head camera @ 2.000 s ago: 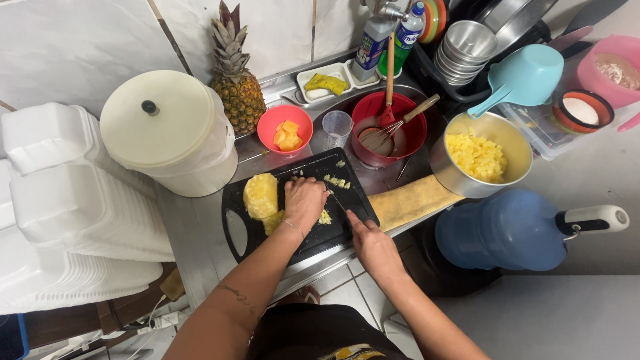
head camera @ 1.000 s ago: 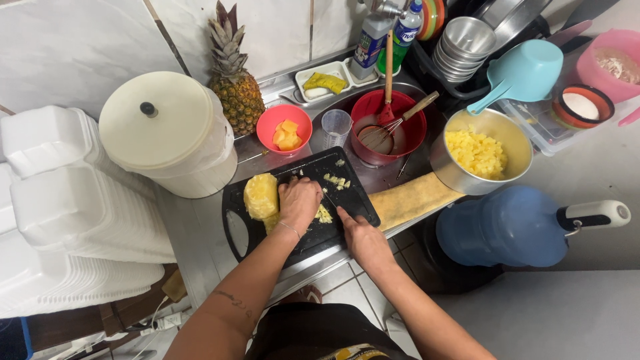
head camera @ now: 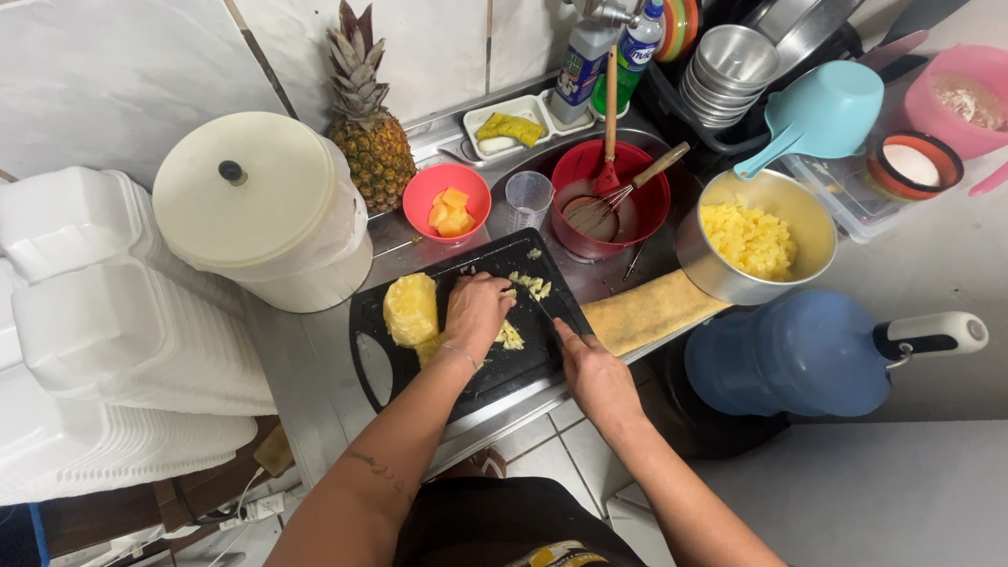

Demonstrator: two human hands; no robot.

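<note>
On the black cutting board at the sink's edge stands a peeled pineapple piece, left of my left hand. That hand rests palm-down with bent fingers on the board, over pineapple that it mostly hides. My right hand grips a knife whose dark blade points up and left across the board. Small pineapple bits lie between the hands, and more chopped bits lie just beyond the fingers. At the right, a metal pot holds diced yellow fruit.
Behind the board are a pink bowl of orange fruit chunks, a clear cup and a red bowl with a whisk. A whole pineapple and lidded white bucket stand left. A yellow cloth lies right.
</note>
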